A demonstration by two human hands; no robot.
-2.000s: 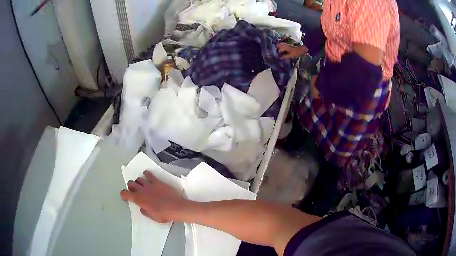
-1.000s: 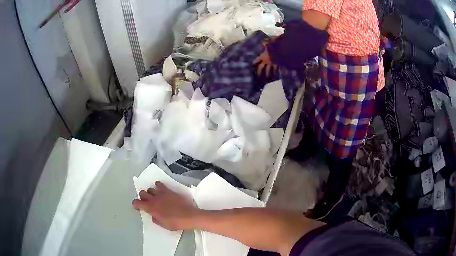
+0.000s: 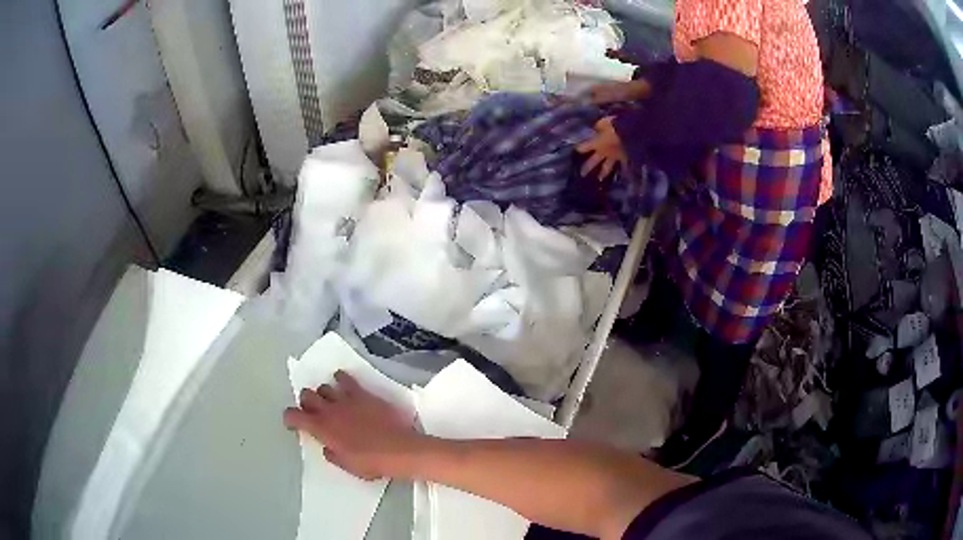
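My right hand (image 3: 354, 427) reaches in from the lower right and lies palm down on a white front panel (image 3: 343, 512) on the pale feed table (image 3: 227, 454). Its fingers are apart and slightly bent, with the fingertips near the panel's left edge; no grip on the cloth shows. A second stack of white panels (image 3: 486, 406) lies just right of it, partly under my forearm. A long white strip (image 3: 174, 338) lies along the table's left side. The lower ends of the pieces are cut off by the picture's edge. My left hand is not in view.
A heap of white offcuts (image 3: 422, 253) lies beyond the table, edged by a pale rail (image 3: 607, 327). A person in a checked skirt (image 3: 755, 232) stands at its right, hands at a purple-blue checked fabric (image 3: 507, 158). Dark labelled bundles (image 3: 898, 316) lie at the far right.
The view has shifted a little. My right hand stays on the same panel. The other person's arms have moved over the checked fabric, which has been shifted and spread.
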